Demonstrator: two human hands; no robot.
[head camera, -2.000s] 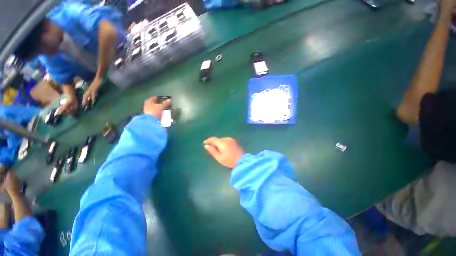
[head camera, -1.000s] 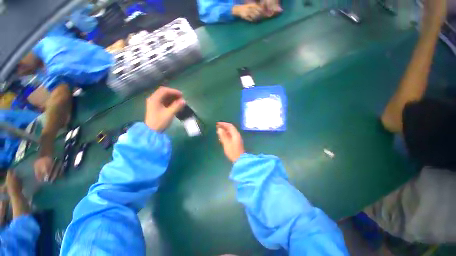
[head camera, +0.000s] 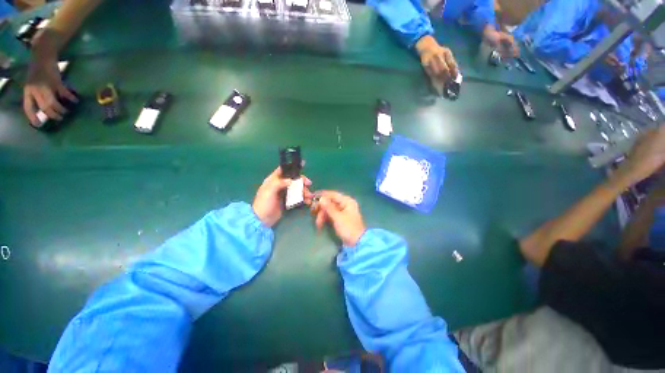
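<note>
My left hand (head camera: 271, 197) holds a black phone (head camera: 292, 165) with a white rectangle on its near half, upright in view above the green surface. My right hand (head camera: 340, 216) is just right of the phone, its thumb and fingers pinched on a tiny pale piece at the phone's lower right edge; the piece is too small to make out. A blue bin (head camera: 440, 162) with white ring parts (head camera: 405, 179) stands to the right of my right hand.
Black phones lie beyond my hands, one at the bin (head camera: 383, 119), two at left (head camera: 230, 110), plus a yellow-trimmed phone (head camera: 109, 103). Clear trays (head camera: 262, 29) stand at the far side. A small loose piece (head camera: 457, 256) lies right. Other people's hands and arms are left, ahead and right.
The view has swung to the left part of the line and ahead. My left hand now holds the phone up closer, and my right hand has come against it.
</note>
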